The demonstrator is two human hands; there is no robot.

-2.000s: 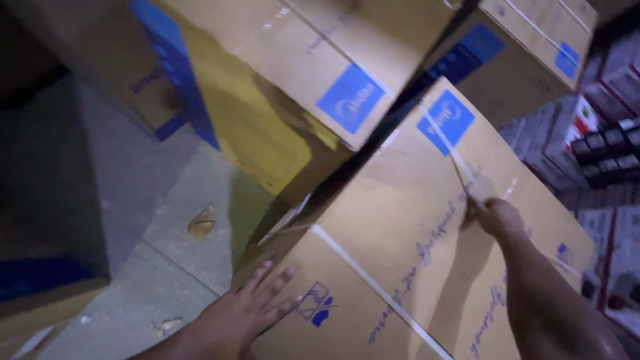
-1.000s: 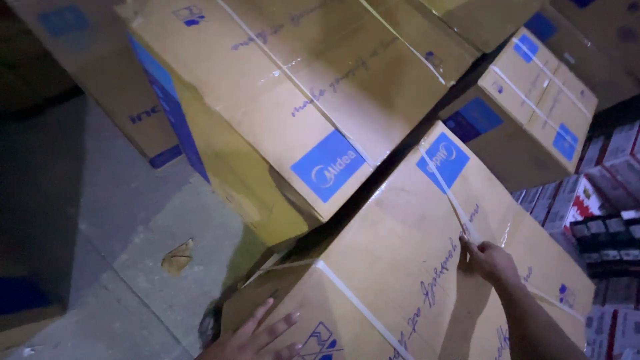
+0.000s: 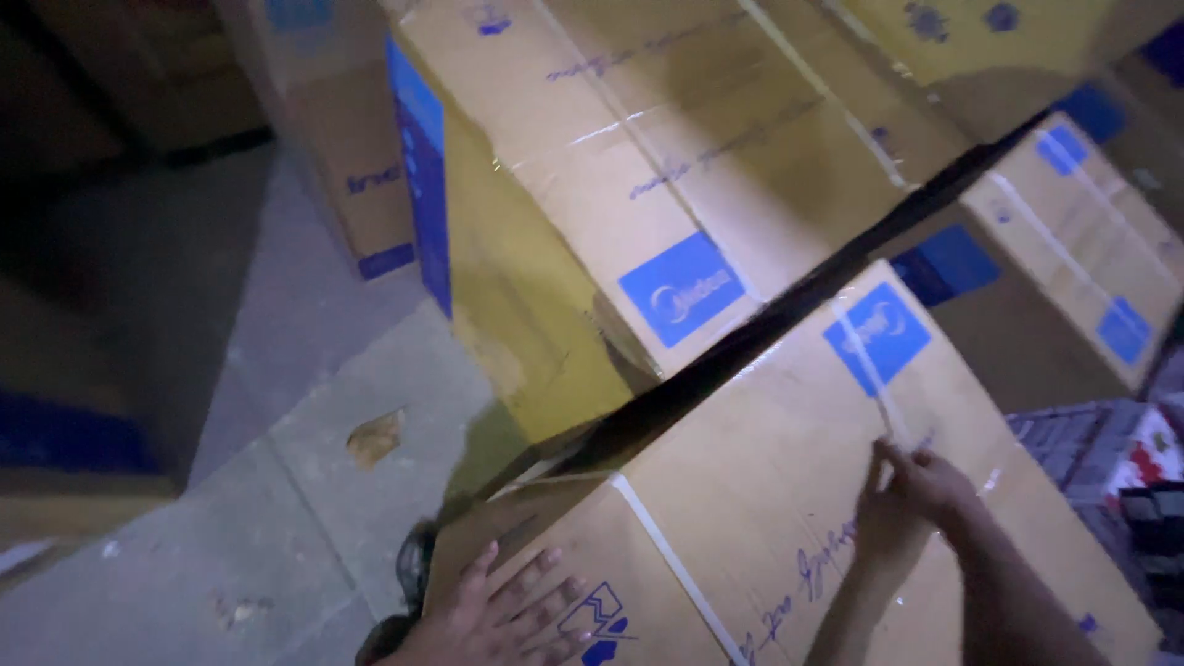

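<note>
A large cardboard carton (image 3: 740, 444) with a blue Midea label and white packing straps fills the lower middle and right. My right hand (image 3: 925, 476) grips one white strap (image 3: 860, 347) of it, below the blue label, pinching it between thumb and fingers. My left hand (image 3: 518, 601) lies with spread fingers on the carton's near left part, beside a printed blue mark. A second strap (image 3: 671, 560) runs between the two hands. Behind, a second large Midea carton (image 3: 592, 185) stands close to the first, with a dark narrow gap between them.
More cartons stand at the back left (image 3: 347, 139) and the right (image 3: 1073, 250). A dark carton (image 3: 83, 416) is at the far left. On the concrete floor (image 3: 305, 462) lies a brown scrap (image 3: 376, 438). Stacked small packs (image 3: 1082, 444) are at the right edge.
The view has shifted, showing more of the second carton. My right hand stays on the strap of the near carton and my left hand stays spread on its left part.
</note>
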